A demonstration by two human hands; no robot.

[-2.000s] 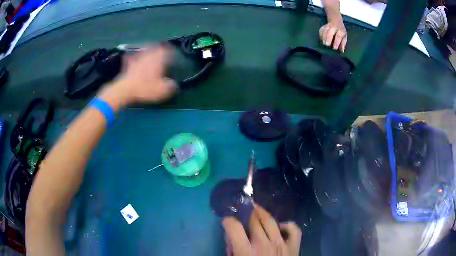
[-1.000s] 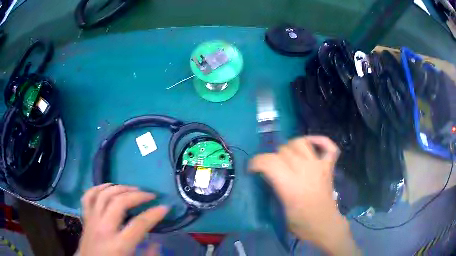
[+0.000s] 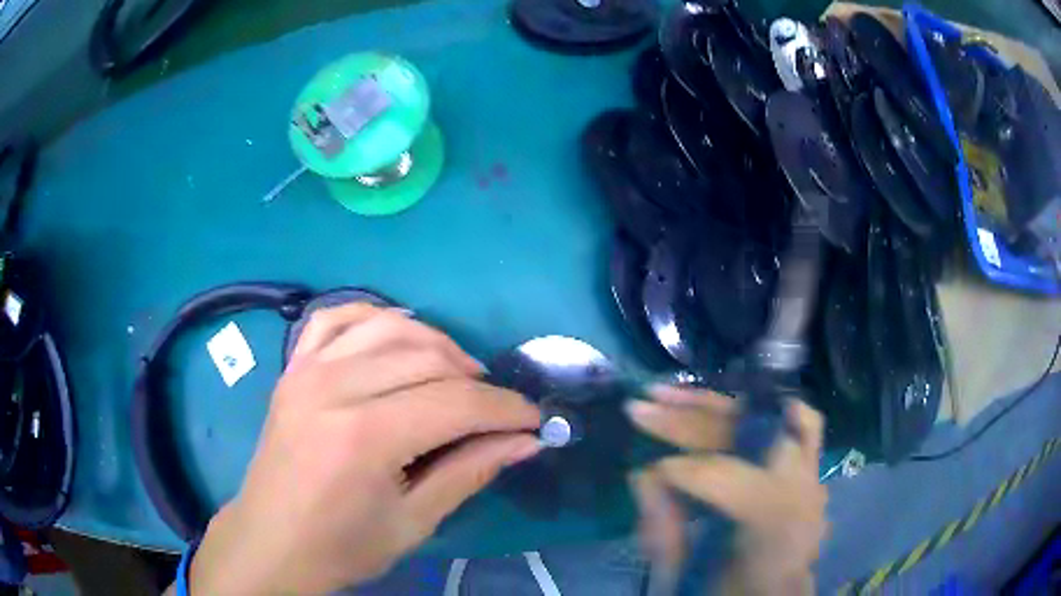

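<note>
The headset's black headband (image 3: 149, 408) lies on the mat at the left, its ear cup mostly hidden under my left hand. My left hand (image 3: 390, 425) has its thumb and finger at the silver centre of a black speaker disc (image 3: 582, 402), which is blurred in front of me. My right hand (image 3: 739, 477), also blurred, holds the soldering iron (image 3: 796, 297) like a pen, metal shaft pointing up over the disc pile. Lead wires cannot be made out.
A green solder reel (image 3: 363, 116) stands at the back. A white label (image 3: 232, 354) lies inside the headband loop. Many black discs (image 3: 698, 233) pile at the right, beside a blue-rimmed tray (image 3: 963, 175). Another headset (image 3: 41, 431) lies at the left edge. One disc (image 3: 582, 23) lies at the back.
My left hand has gone from the headband to a black disc now beside the ear cup. The iron in my right hand has moved right, over the pile. The view has shifted.
</note>
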